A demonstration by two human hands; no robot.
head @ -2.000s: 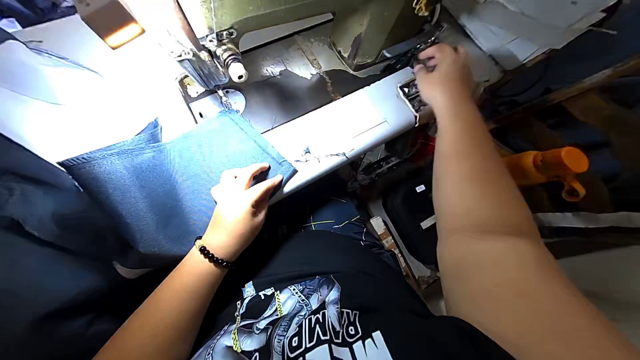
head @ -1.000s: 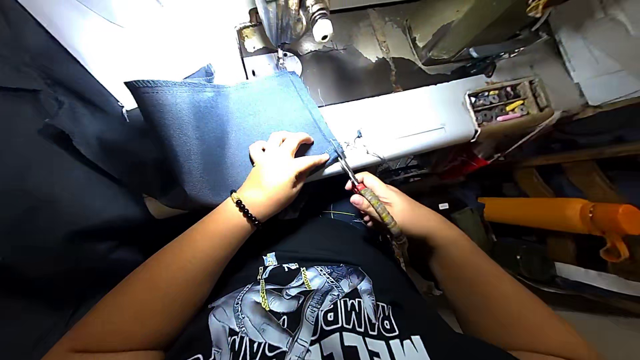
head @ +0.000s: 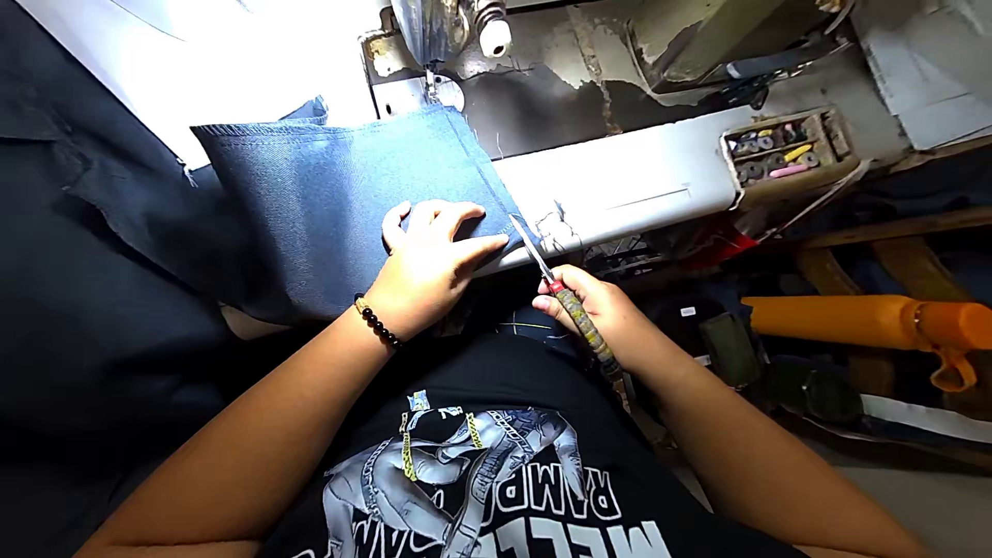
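Observation:
A piece of blue denim fabric (head: 341,186) lies over the table edge, its upper corner beside the presser foot (head: 432,84) of a sewing machine. My left hand (head: 430,260) rests on the fabric with the fingers spread, pressing its right part. In my right hand (head: 593,310) is a pair of scissors (head: 581,322) with cloth-wrapped handles. Their metal blades point up and left and touch the fabric's right edge close to my left thumb. Loose threads (head: 558,225) lie just right of the blades. My right fingers are partly hidden behind the handles.
A wooden tray (head: 783,159) of bobbins and chalk pieces is set in the table's right part. Papers (head: 930,77) lie at the upper right. An orange cylindrical part (head: 860,322) juts in at the right. Dark fabric (head: 93,271) hangs at the left.
My right hand, earlier at the bobbin tray area, has come down to the fabric's right edge with the scissors in it. My left hand has stayed on the fabric. The view has shifted.

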